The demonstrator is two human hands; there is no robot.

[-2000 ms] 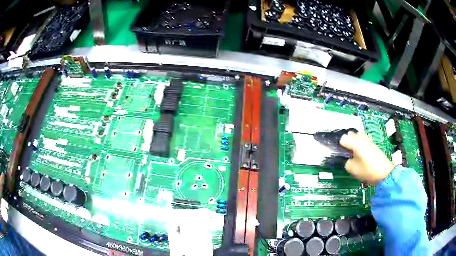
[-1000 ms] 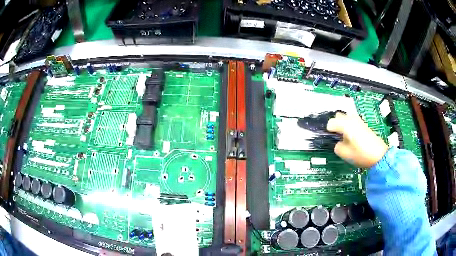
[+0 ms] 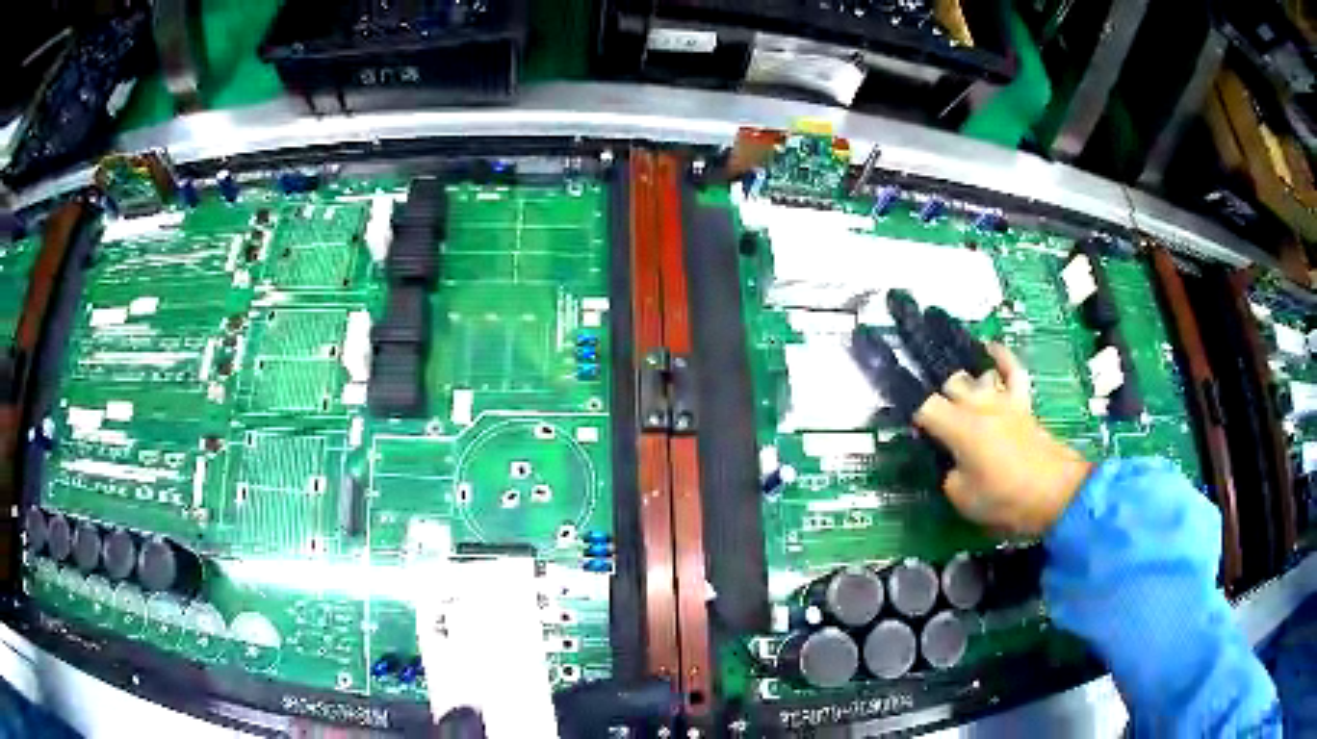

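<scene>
My right hand [image 3: 997, 433], in a blue sleeve, reaches in over the right green circuit board [image 3: 852, 498]. Its dark-covered fingers are extended and apart over two silver-white heatsinks, the upper bar [image 3: 852, 267] and the lower one [image 3: 831, 383]. The fingertips rest at or just above them; exact contact is unclear. Another long whitish bar [image 3: 491, 635] lies over the left board's near edge, cut off by the picture's bottom. Dark shapes beside its lower end may be covered fingertips of my left hand, but I cannot tell.
Round capacitors [image 3: 888, 643] stand in two rows at the right board's near edge. Red-brown crossbars [image 3: 669, 520] with a metal catch separate the boards. The left board [image 3: 506, 347] carries black blocks [image 3: 400, 354]. Black bins [image 3: 397, 58] stand behind the pale rail [image 3: 563, 123].
The view has shifted, moving the boards left and up in the picture. My right hand's dark fingers have spread and now point towards the far side, over the gap between the heatsinks.
</scene>
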